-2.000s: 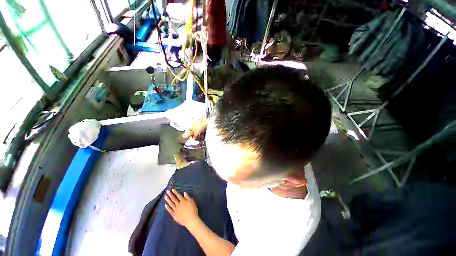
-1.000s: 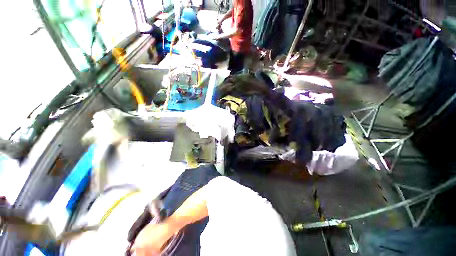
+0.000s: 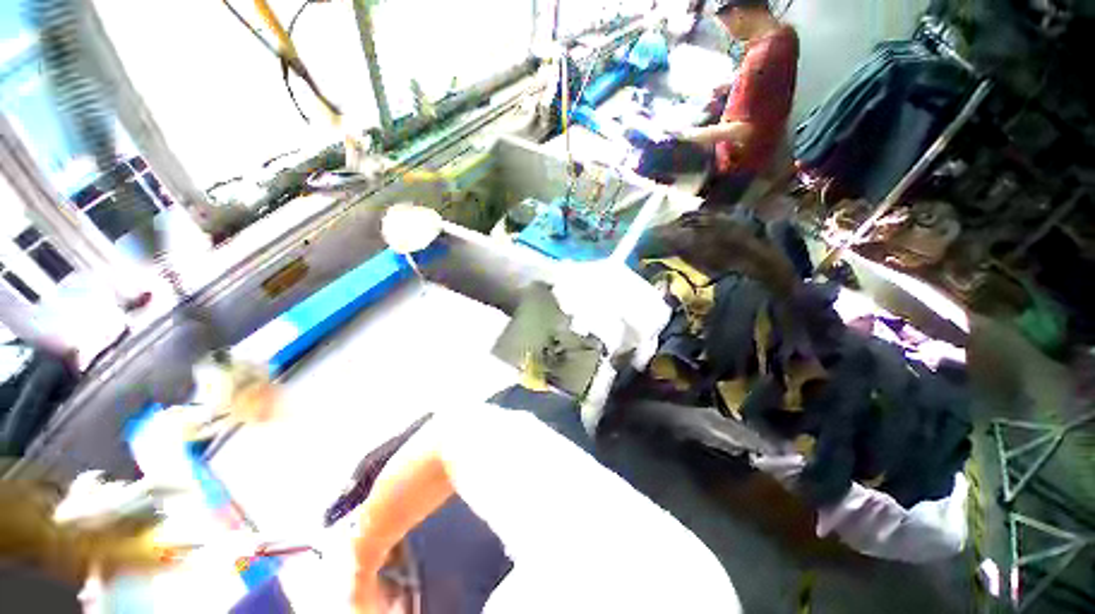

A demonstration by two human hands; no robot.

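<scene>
A dark navy garment (image 3: 450, 558) lies on the near part of the white ironing table (image 3: 402, 360), with a dark fold of cloth sticking out at its left. A bare forearm from a white short sleeve, which I take as my right arm, reaches down-left over it. My right hand (image 3: 370, 588) is blurred and cut off by the bottom edge; whether it holds anything is unclear. My left hand is not visible. The grey-brown iron rest (image 3: 550, 348) sits at the table's far corner, with a small fitting on it.
A heap of dark garments with yellowish patches (image 3: 769, 360) lies beyond the rest. A blue strip (image 3: 336, 314) edges the window side. A white round lump (image 3: 412, 228) is at the far corner. A person in red (image 3: 759, 96) stands at another station. Blurred objects fill the lower left.
The view has swung, and the dark-haired head that filled the middle is gone. The hand that was at the iron rest no longer shows there. A white sleeve and forearm now cover part of the garment.
</scene>
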